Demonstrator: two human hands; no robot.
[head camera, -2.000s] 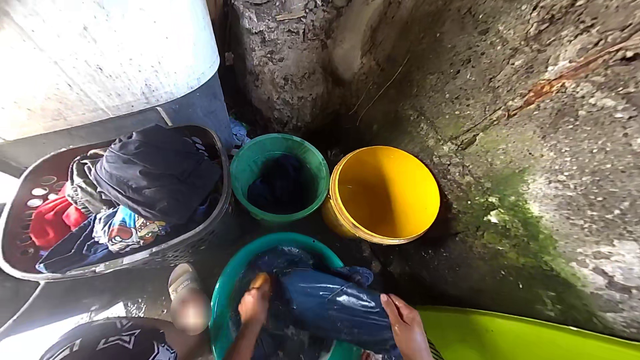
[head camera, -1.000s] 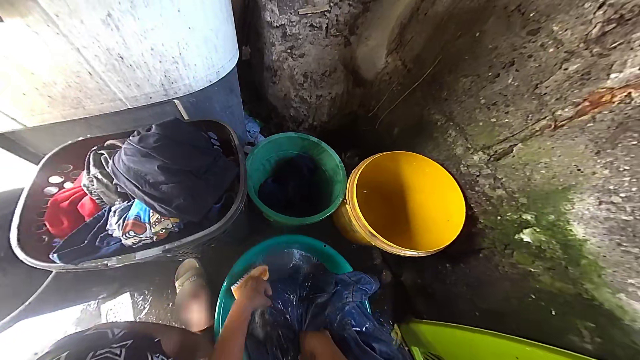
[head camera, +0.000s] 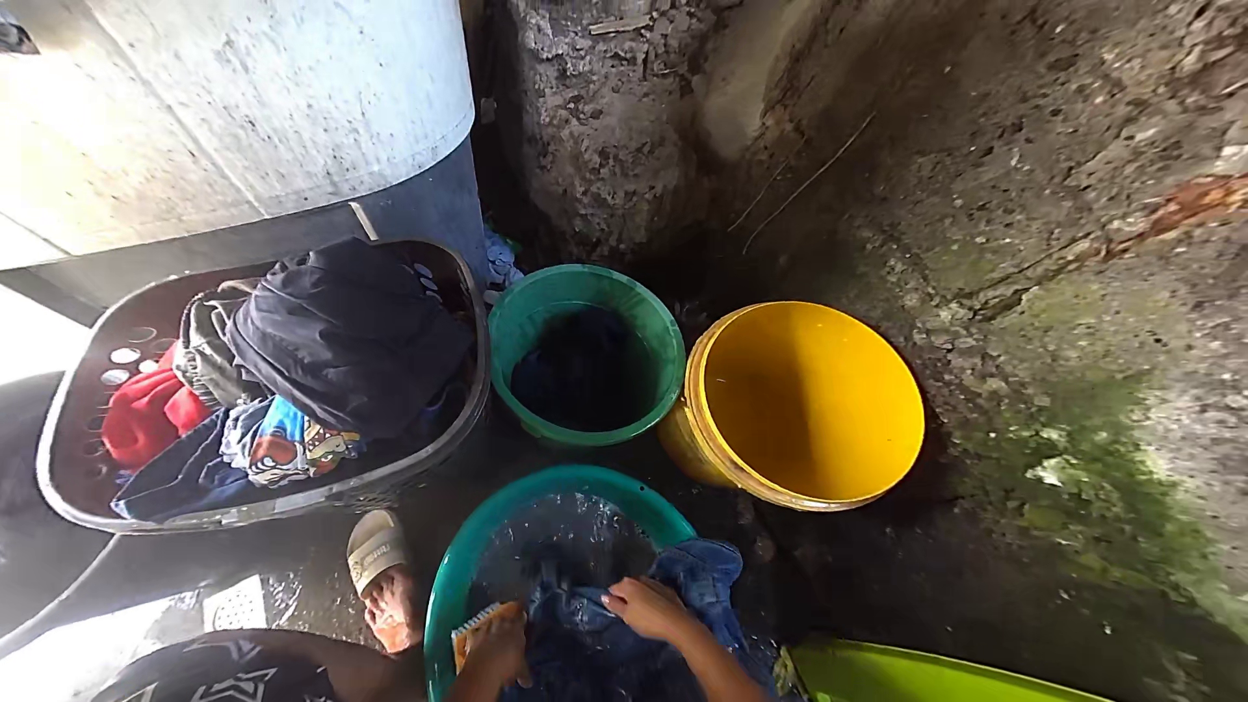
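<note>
Over a green plastic basin (head camera: 448, 595) at the bottom centre, my left hand (head camera: 495, 651) grips an orange scrub brush (head camera: 474, 629), its pale bristles turned up and to the left. My right hand (head camera: 645, 606) pinches a fold of wet blue denim (head camera: 704, 575) between thumb and fingers. The denim lies partly in the basin's dark water and hangs over its right rim. The ends of some fingers on the left hand are hidden.
A laundry basket (head camera: 73, 419) heaped with clothes stands at left. Beyond the basin are a green bucket (head camera: 655, 331) with dark cloth inside and a yellow bucket (head camera: 824, 409). A lime-green plastic edge (head camera: 907, 678) shows lower right. A sandalled foot (head camera: 380, 575) is beside the basin.
My right hand has come up into sight holding a denim fold; one second ago it was hidden in the cloth. The brush stays in my left hand, bristles now showing.
</note>
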